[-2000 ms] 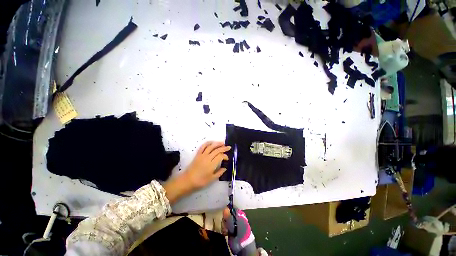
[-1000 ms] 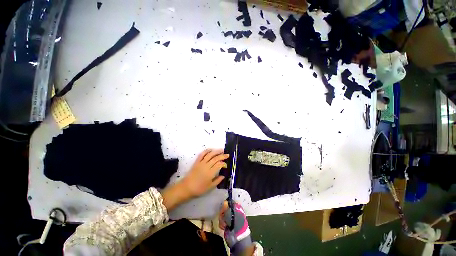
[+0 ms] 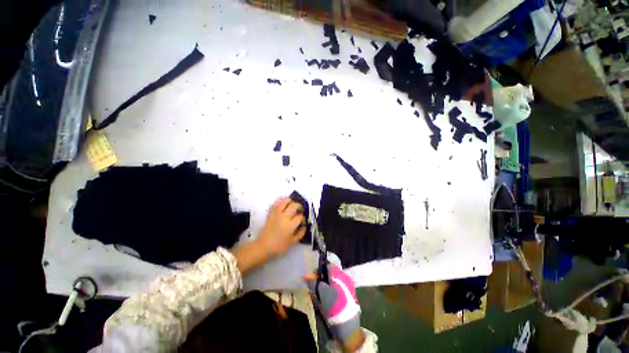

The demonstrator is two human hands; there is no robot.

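Observation:
The black fabric piece [image 3: 362, 239] lies flat near the table's front edge, with the pale oblong pattern weight [image 3: 363, 213] on it. My left hand [image 3: 284, 225] is bare and holds a narrow black offcut [image 3: 301, 200] just left of the piece, with a gap between them. My right hand [image 3: 335, 293], in a pink and grey glove, is shut on the fabric shears [image 3: 320, 251]. Their blades point away from me along the piece's left edge. A thin curved black strip [image 3: 354, 174] touches the piece's far edge.
A rough black pile of stacked pieces [image 3: 155, 212] lies at left. A long black strip [image 3: 152, 86] and a cream paper tag [image 3: 101, 150] are at far left. A large offcut heap [image 3: 441, 72] is at far right. The dark iron [image 3: 504, 198] stands at the right table end.
The left strip of the fabric has come off the piece and moved left under my left hand. The shears have gone from lying across the fabric to the gap beside it.

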